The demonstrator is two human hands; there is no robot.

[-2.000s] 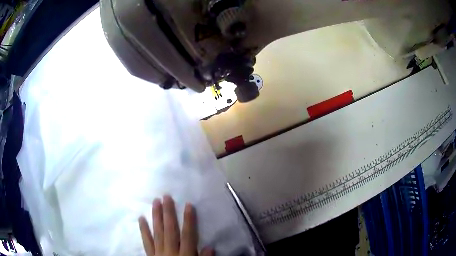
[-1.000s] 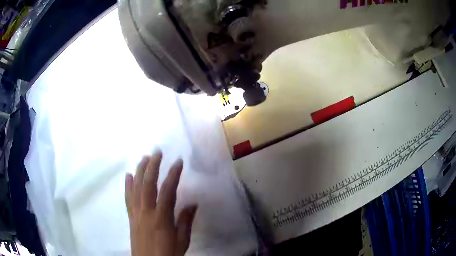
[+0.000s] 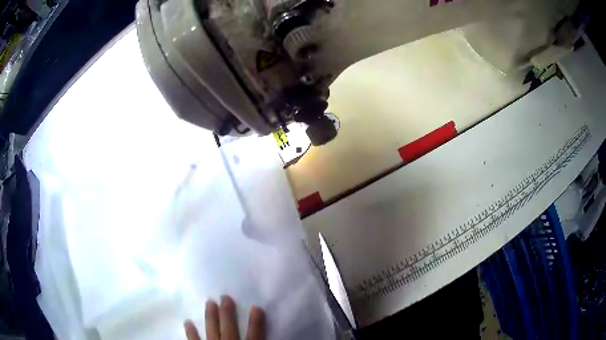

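A large thin white sheet [image 3: 133,219] covers the left of the table and reaches under the machine head, with folds and layered edges. My left hand [image 3: 226,322] shows only its fingers at the bottom edge, spread and flat on the sheet, gripping nothing. Silver shears blades [image 3: 336,282] show at the sheet's right edge, near the table's front, one blade apart from that edge. Their handles are out of the picture. My right hand is not in view.
The off-white sewing machine head [image 3: 199,66] stands over the back middle, its needle plate [image 3: 296,146] lit. Red tape [image 3: 428,141] marks the bed edge. A printed ruler [image 3: 478,219] runs along the front. A blue basket [image 3: 531,279] is lower right. Navy fabric [image 3: 23,232] lies at far left.
My left hand moved up the sheet, then back down to the bottom edge. The shears' blades now show wider and apart. The sheet's folds near the machine have shifted.
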